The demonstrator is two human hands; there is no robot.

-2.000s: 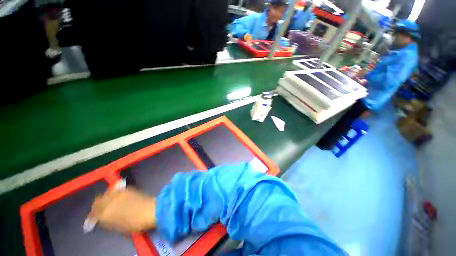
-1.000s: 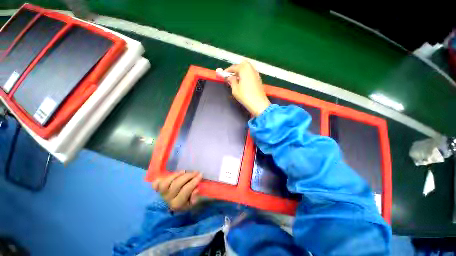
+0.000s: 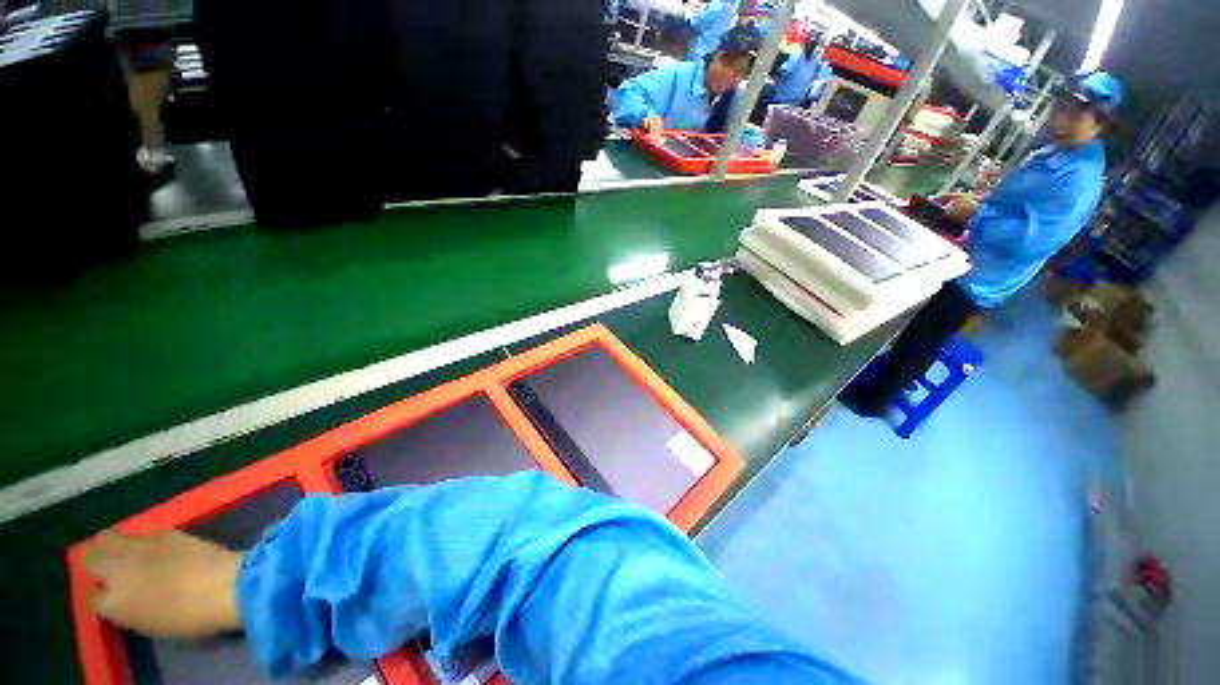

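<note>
The red-orange foam tray lies on the dark green mat, with three grey-backed tablets in its pockets. The right tablet shows camera rings and a white label. The middle tablet is partly under my blue sleeve. The left tablet is mostly covered by my hand and sleeve. My right hand is at the tray's left end, over its rim and the left pocket, slightly blurred. Its fingertips are unclear and no wipe shows. My left hand is out of the picture.
A whitish bottle and a loose white wipe are beyond the tray's right end. White foam trays holding tablets are stacked further right. A pale rail borders the green conveyor. Persons in blue smocks are at the back.
The view has swung right, and the left stack and my left hand have left the picture. My right hand has moved from the left pocket's far edge to the tray's left end.
</note>
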